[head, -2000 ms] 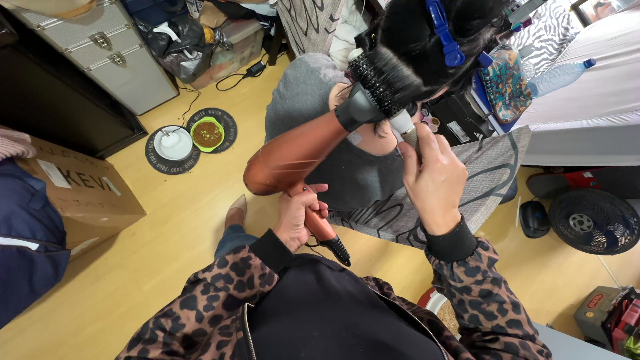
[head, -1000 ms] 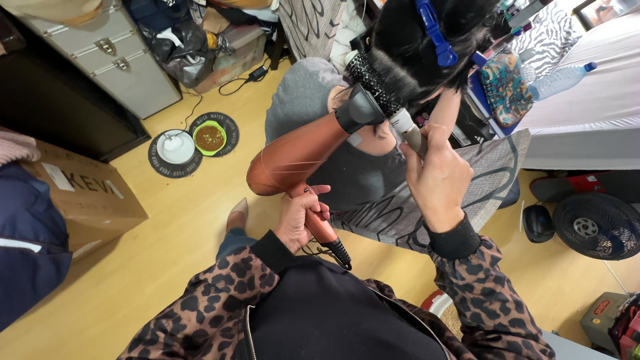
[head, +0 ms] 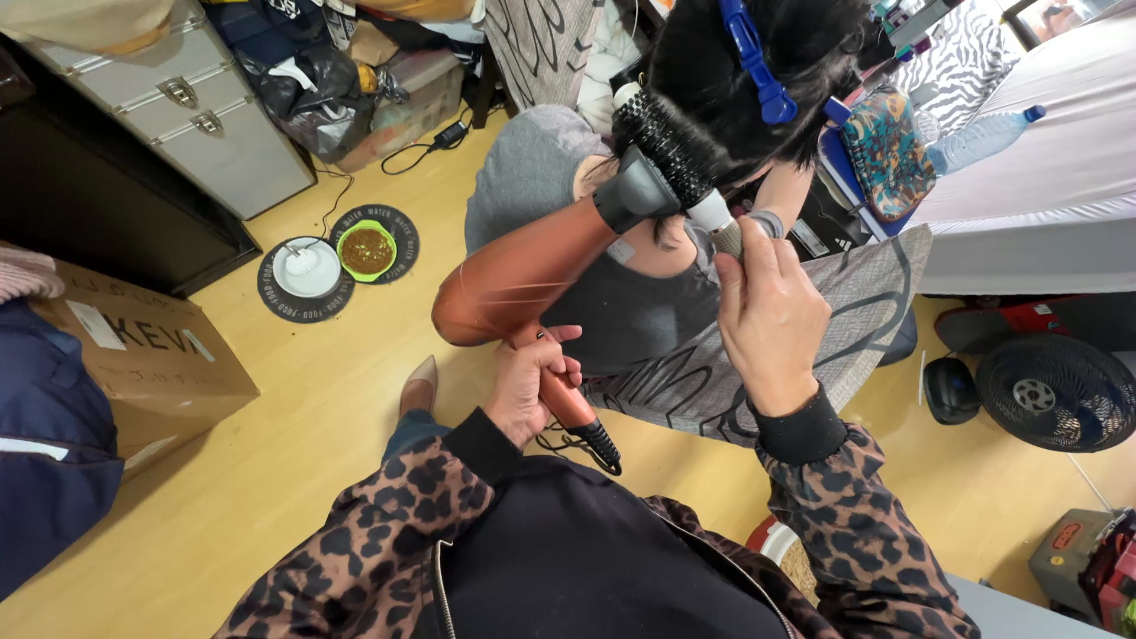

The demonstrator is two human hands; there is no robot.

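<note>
My left hand (head: 532, 382) is closed around the handle of a copper-coloured hair dryer (head: 519, 275), whose black nozzle (head: 635, 191) points up and right against a round brush. In my right hand (head: 772, 311) is the grey grip of that round hairbrush (head: 670, 146), with a white collar and black bristles. Dark hair (head: 710, 89) of a seated person in a grey top (head: 532, 169) lies against the bristles. A blue hair clip (head: 759, 62) holds the hair above. The person's face is hidden.
Pet bowls (head: 367, 251) stand on round mats at the left, near a cardboard box (head: 151, 355) and metal case (head: 231, 146). A patterned cloth (head: 852, 328) spreads beneath my right hand. A water bottle (head: 985, 142) lies upper right; a black fan (head: 1052, 395) is below it.
The seated person's forearm, raised near the brush handle one second ago, now shows lower beside my right hand. Both hands keep their hold on the dryer and brush.
</note>
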